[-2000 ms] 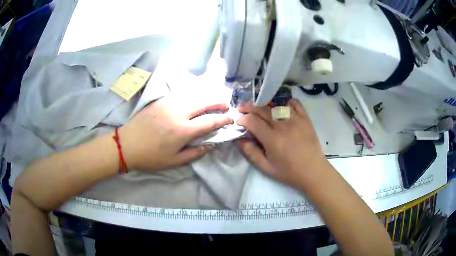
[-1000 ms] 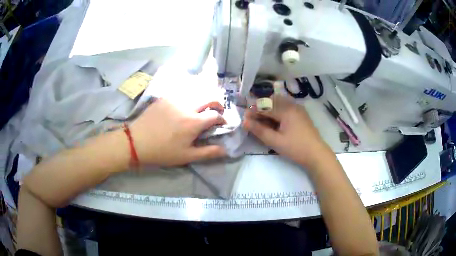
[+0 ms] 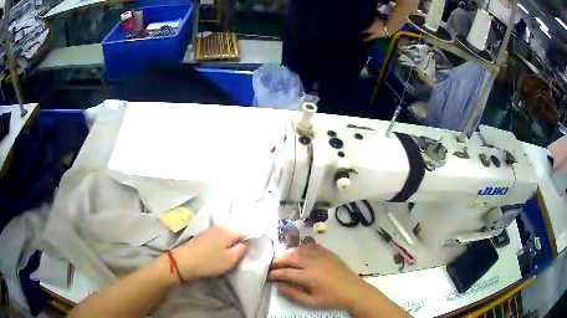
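Light grey-beige cloth (image 3: 99, 211) lies over the left half of the table and runs to the needle area of the white JUKI sewing machine (image 3: 367, 163). A yellow-tan ticket (image 3: 177, 218) lies on the cloth. My left hand (image 3: 217, 251), with a red string at the wrist, has its fingers curled on the cloth left of the needle and grips it. My right hand (image 3: 314, 273) lies at the cloth's right edge, just in front of the needle area, fingers nearly flat. Whether it pinches the cloth is unclear. Lamp glare hides detail at the needle.
Black-handled scissors (image 3: 355, 213), a pink tool (image 3: 398, 247) and a white stick (image 3: 400, 227) lie under the machine arm. A black flat rectangle (image 3: 472, 266) lies at right. Behind are a blue bin (image 3: 146, 46), a plastic bag (image 3: 276, 84) and a standing person (image 3: 326, 49).
The view has tilted up, showing the floor behind. My left hand has drawn back left from the needle and curled on the cloth. My right hand has moved in front of the needle area.
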